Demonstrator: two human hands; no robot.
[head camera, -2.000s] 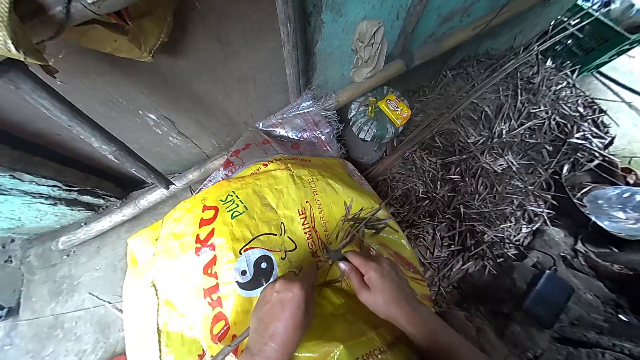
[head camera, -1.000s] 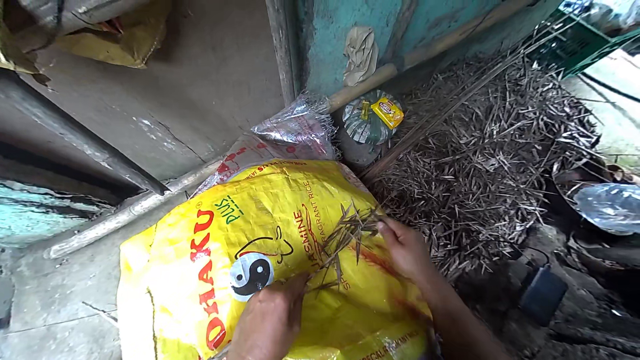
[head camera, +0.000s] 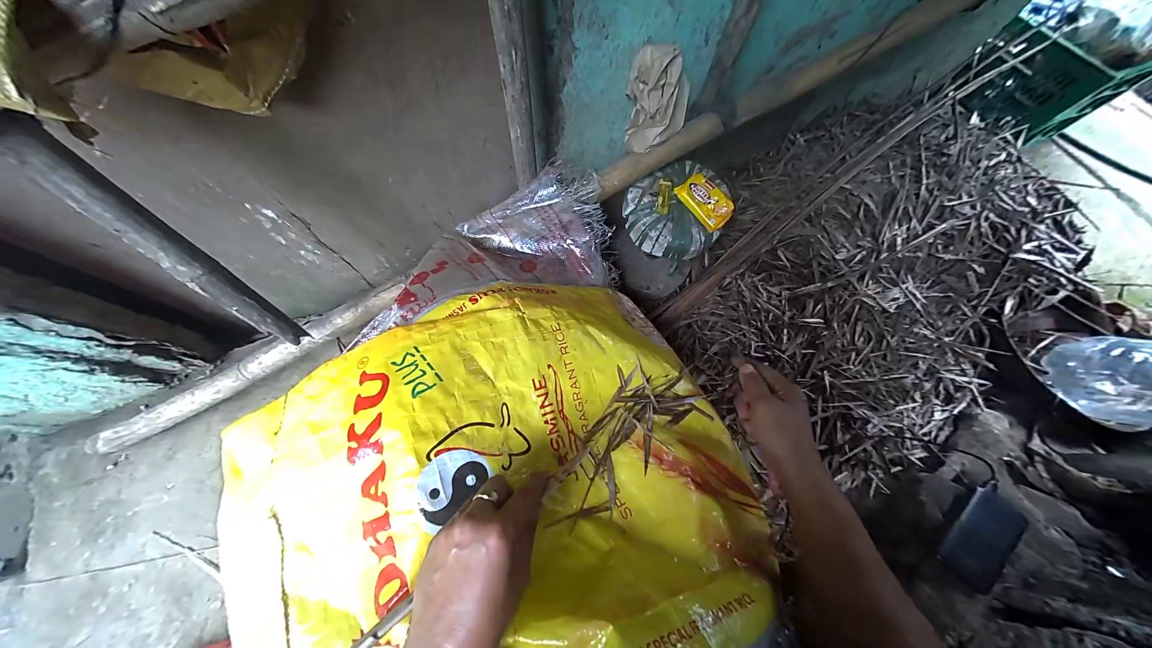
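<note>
A large yellow woven plastic rice sack (head camera: 306, 486) fills the lower middle of the view, stuffed and bulging. My left hand (head camera: 486, 549) rests over its printed front, fingers closed on a thin stick-like piece (head camera: 385, 623) that sticks out below the hand at lower left; its kind cannot be told. Dry narrow leaves on thin twigs (head camera: 630, 418) lie on the sack just beyond my left fingertips. My right hand (head camera: 772, 409) is at the sack's right edge, beside the heap of dry leaves (head camera: 909, 270), with thumb and forefinger close together. Whether it pinches anything cannot be seen.
Behind the sack, a silvery woven sack (head camera: 540, 234) leans near the wall. A round container (head camera: 666, 225) bears a small yellow packet (head camera: 705, 202). Poles run along the wall. A green crate (head camera: 1044, 81), a dark box-shaped object (head camera: 981, 538) and clear plastic (head camera: 1102, 378) stand at the right.
My right hand has moved from the twigs on the sack to the right, to the edge of the leaf heap. My left hand stays low on the sack.
</note>
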